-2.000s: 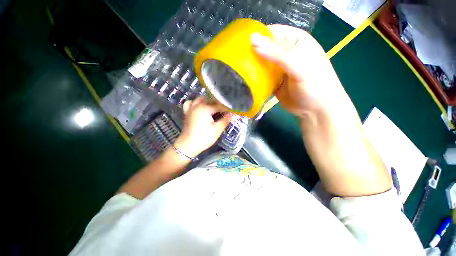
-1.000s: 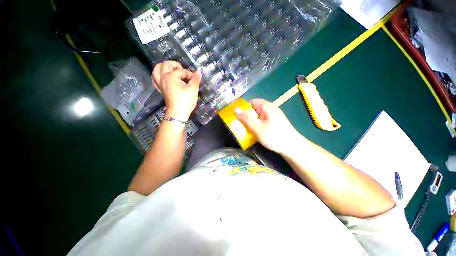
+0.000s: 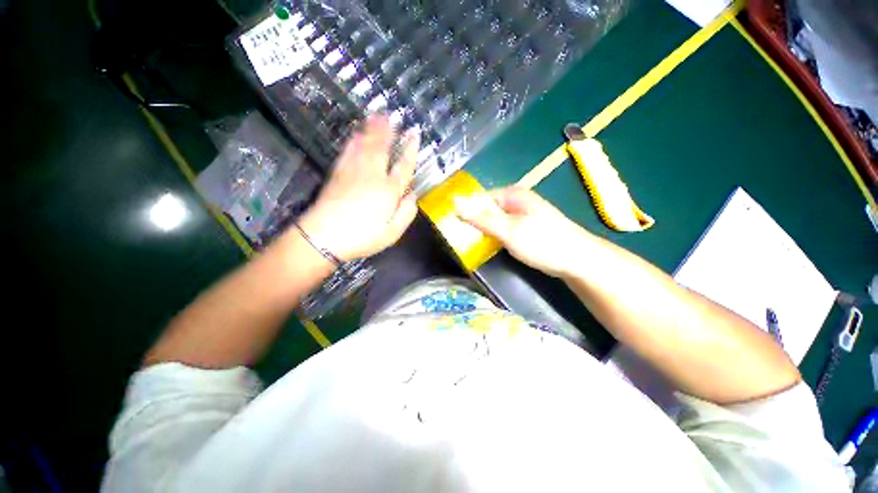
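The large clear blister tray point(image 3: 452, 72), with rows of small shiny parts in its pockets, lies at the top centre. A white label point(image 3: 276, 48) with a green dot is at its upper left corner. My left hand point(image 3: 368, 193) is spread over the tray's near left edge, fingers extended and slightly blurred; it holds nothing visible. My right hand point(image 3: 515, 223) grips the yellow packing tape roll point(image 3: 462, 221) at the tray's near corner. Whether a strip of tape is stuck to the tray cannot be told.
A yellow-handled knife point(image 3: 608, 185) lies on the green mat. To the right are white paper point(image 3: 756, 270), a pen point(image 3: 774, 325), a caliper point(image 3: 848, 330) and a blue marker point(image 3: 857, 435). A red basket point(image 3: 770, 38) is at upper right. A clear bag point(image 3: 252, 173) lies left.
The tape roll came down from above the tray to its near corner. My left hand opened from a pinch and moved right and down. The tray shifted slightly up and left since one second ago.
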